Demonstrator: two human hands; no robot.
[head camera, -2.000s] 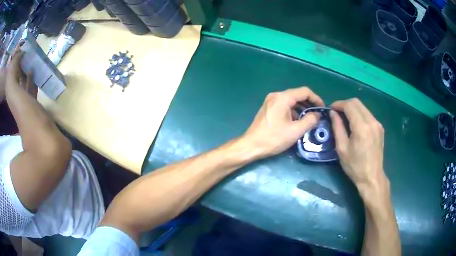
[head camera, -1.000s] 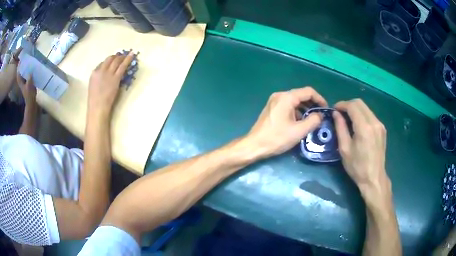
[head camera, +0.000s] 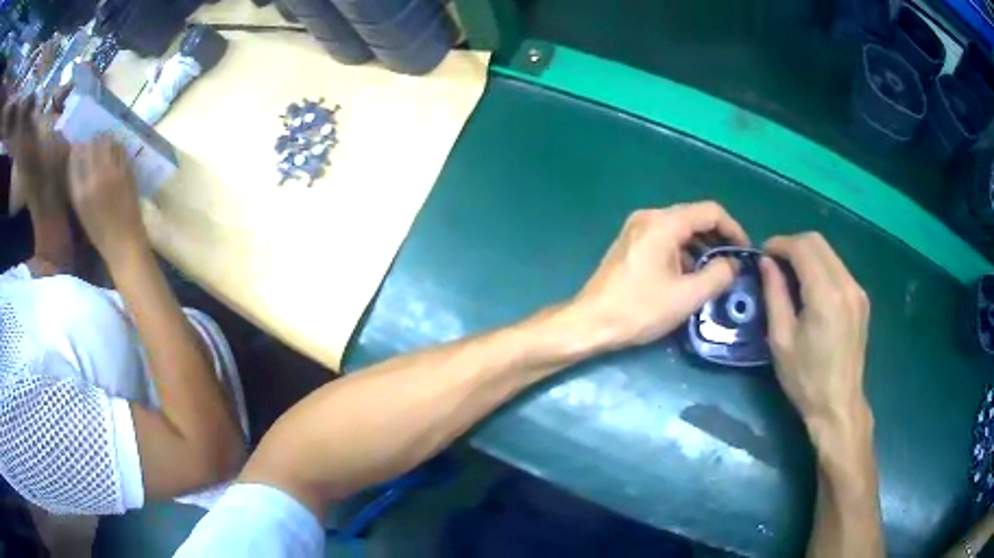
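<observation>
A dark plastic housing (head camera: 728, 332) with a round central hub rests on the glossy dark green bench (head camera: 545, 164), its open side up. My left hand (head camera: 659, 278) holds its upper left rim, thumb inside the cup. My right hand (head camera: 817, 327) holds the upper right rim with the fingertips. Both hands are bare. The fingertips cover the top of the rim, so I cannot tell whether a small part is between them.
A person in white at left has both hands at a small carton (head camera: 125, 136) over the tan-topped table (head camera: 273, 251). Small hardware pieces (head camera: 306, 142) lie there. Stacked housings (head camera: 398, 33) stand behind; more housings (head camera: 892, 93) are at upper right. A green strip (head camera: 698, 120) edges the bench.
The view has shifted, so the scene sits further right. The neighbour's hand went to the hardware heap and is now back at the carton. My hands keep nearly the same hold on the housing.
</observation>
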